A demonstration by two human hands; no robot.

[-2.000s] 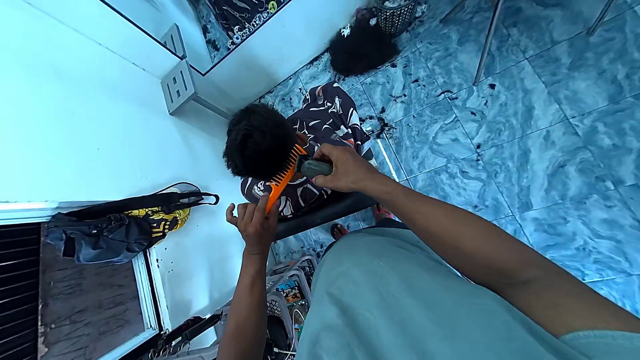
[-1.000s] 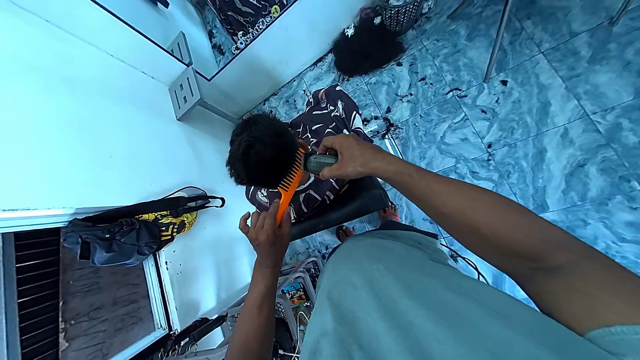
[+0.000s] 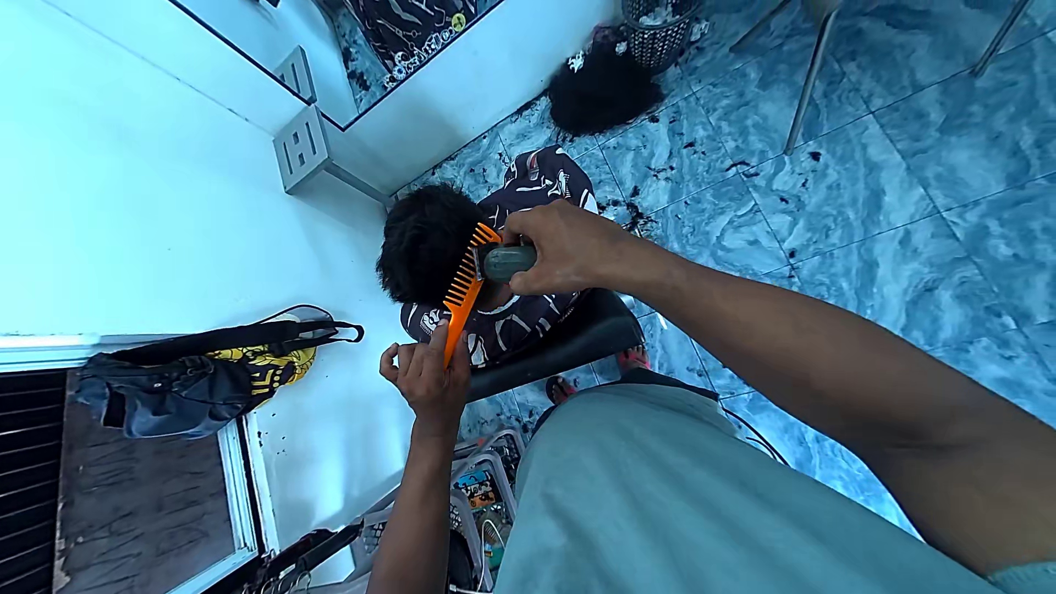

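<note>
A person sits in a black chair [image 3: 569, 338], wrapped in a dark patterned barber's cape [image 3: 540, 177], with short black hair [image 3: 427, 243]. My left hand [image 3: 431, 375] holds the handle of an orange wide-toothed comb [image 3: 464, 299], whose teeth lie against the hair at the back of the head. In my right hand [image 3: 569, 247] is a dark hair clipper [image 3: 507, 263], its head at the comb's teeth. The clipper's blade is mostly hidden by the comb and the hair.
A pile of cut hair [image 3: 602, 91] lies by a mesh basket [image 3: 657, 37]. Metal legs [image 3: 813, 78] stand on the tiled floor. A grey wall bracket [image 3: 302, 148] juts out below a mirror. A bag [image 3: 177, 388] hangs at left; plastic baskets [image 3: 505, 478] stand below the chair.
Both hands remain at the seated person's head, with the comb and clipper still held. The comb stands more steeply than two seconds ago.
</note>
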